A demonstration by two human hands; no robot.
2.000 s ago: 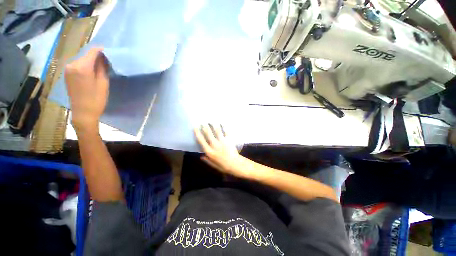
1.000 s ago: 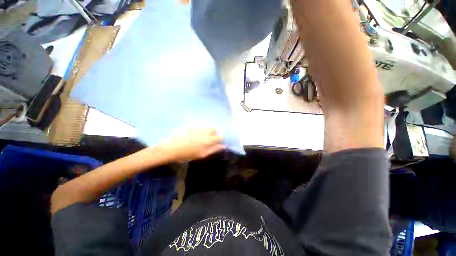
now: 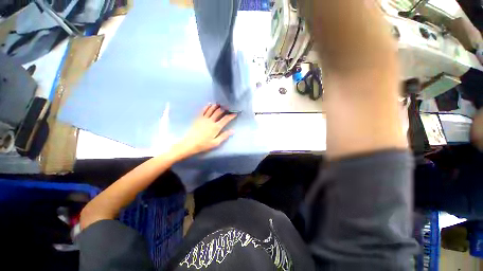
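Observation:
A large light blue cut panel (image 3: 137, 79) lies over the left and middle of the white table, its near end hanging over the front edge. Its upper right part is raised into a darker folded strip (image 3: 216, 42). My left hand (image 3: 209, 129) lies on the panel near the table's front edge, fingers pointing up and right, at the foot of the fold. My right forearm crosses the right side and runs out at the top; my right hand is out of the picture. The cream-white sewing machine (image 3: 288, 39) is partly behind that arm.
Black scissors (image 3: 310, 86) lie by a bright blue bit below the needle area. A brown cardboard strip (image 3: 66, 100) and a dark block (image 3: 32, 127) are at the left. Blue crates stand below the front edge, left (image 3: 47, 185) and right (image 3: 431, 241). Part of a person shows at far right.
The right forearm has swung up across the machine from the panel's near edge. The left hand has come down onto the panel. The panel has shifted, and its near end now hangs over the edge.

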